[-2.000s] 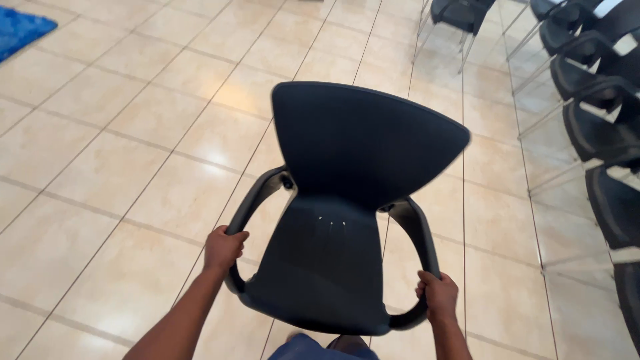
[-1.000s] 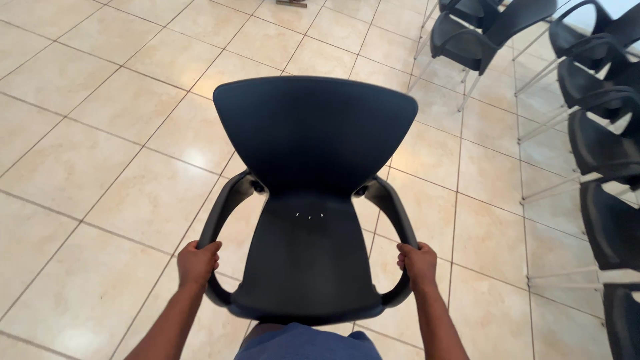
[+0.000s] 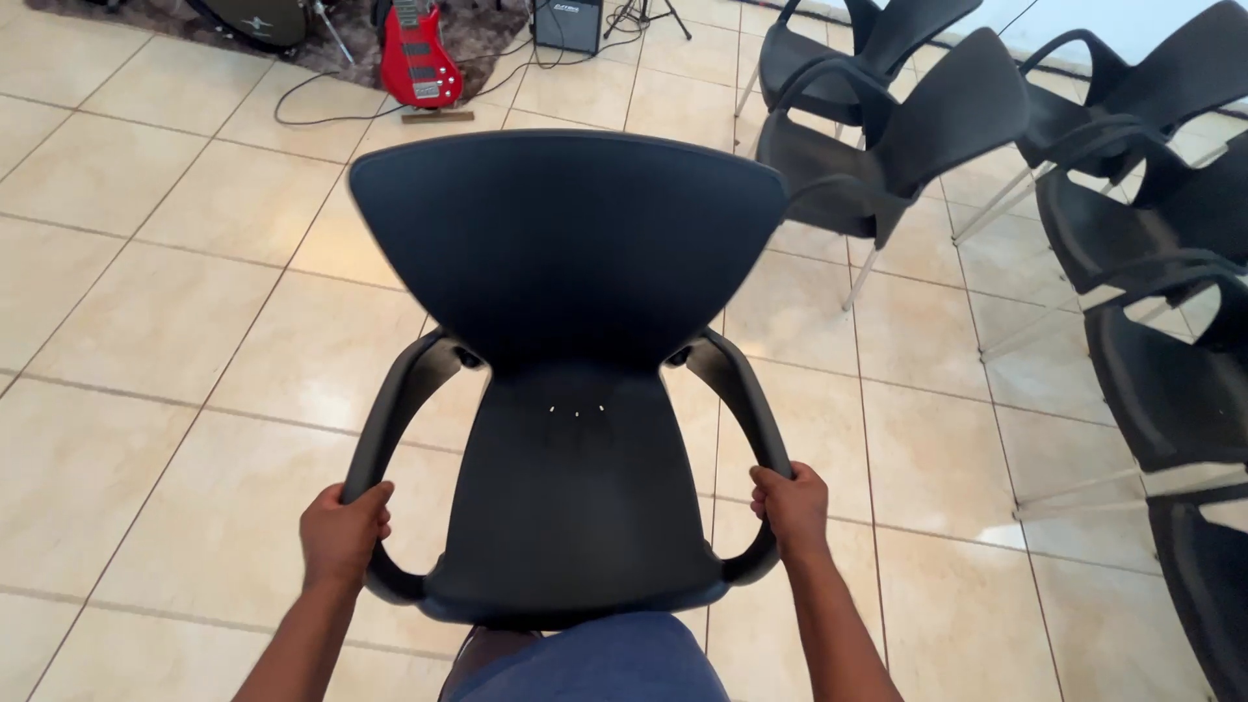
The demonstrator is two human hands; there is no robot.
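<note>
A black plastic armchair [image 3: 575, 487] is right in front of my body, its seat facing me and its wide backrest on the far side. My left hand [image 3: 346, 531] is closed around the chair's left armrest. The right armrest is gripped by my right hand [image 3: 792, 502]. Three small holes show at the rear of the seat. The chair's legs are hidden beneath it.
Black armchairs with pale metal legs stand at the upper right [image 3: 829, 175] and in a row along the right side [image 3: 1150, 234]. Farther ahead are a red electric guitar [image 3: 417, 63], a small amplifier [image 3: 567, 24], loose cables, a drum [image 3: 258, 19] and a dark rug.
The view has shifted, bringing the guitar, amplifier and rug into sight at the top and the chairs on the right more fully into view. Both hands keep hold of the armrests.
</note>
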